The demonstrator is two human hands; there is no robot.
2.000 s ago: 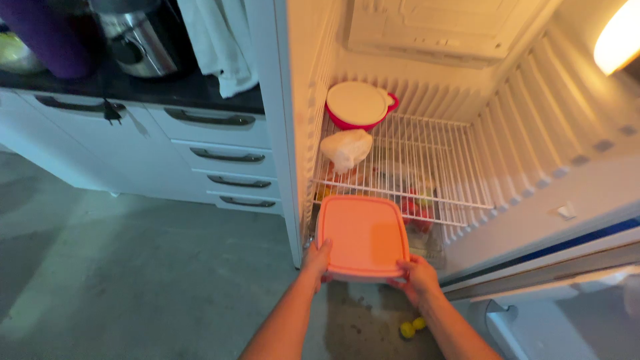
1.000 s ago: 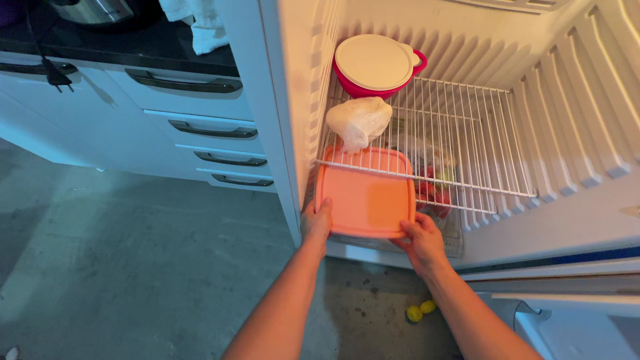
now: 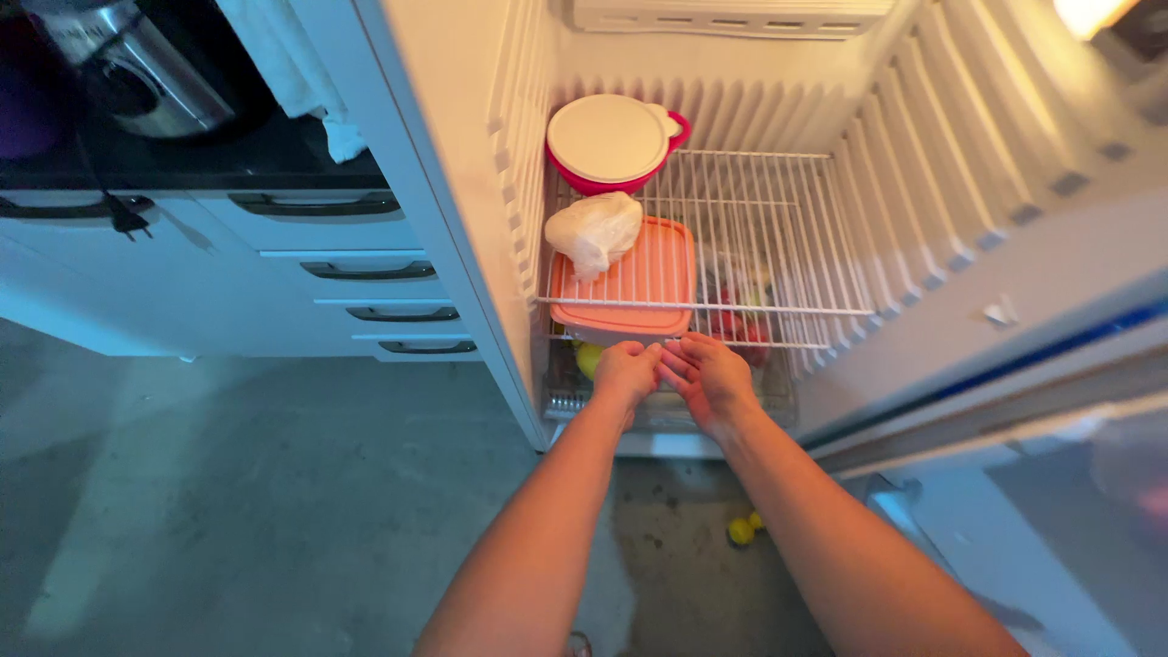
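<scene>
A plastic container with an orange lid (image 3: 662, 274) lies inside the fridge, below the upper wire shelf (image 3: 776, 246). On that upper shelf are a white plastic bag bundle (image 3: 595, 230) and, behind it, a red bowl with a cream lid (image 3: 609, 139). My left hand (image 3: 628, 379) is just in front of the container's near edge, its fingers bent; whether it touches the container is unclear. Beside it my right hand (image 3: 710, 379) has its fingers partly spread and holds nothing. The fingertips of both hands are close together.
Under the container, a clear drawer (image 3: 671, 415) holds produce, with a yellow item at its left. The open fridge door (image 3: 1049, 538) stands at the right, and small yellow objects (image 3: 741, 531) lie on the floor. Kitchen drawers (image 3: 365, 274) and a counter with an appliance (image 3: 137, 68) are at left.
The orange-lidded container has moved deeper into the fridge, beneath the upper shelf. Both hands have come off its sides and closer together at its front.
</scene>
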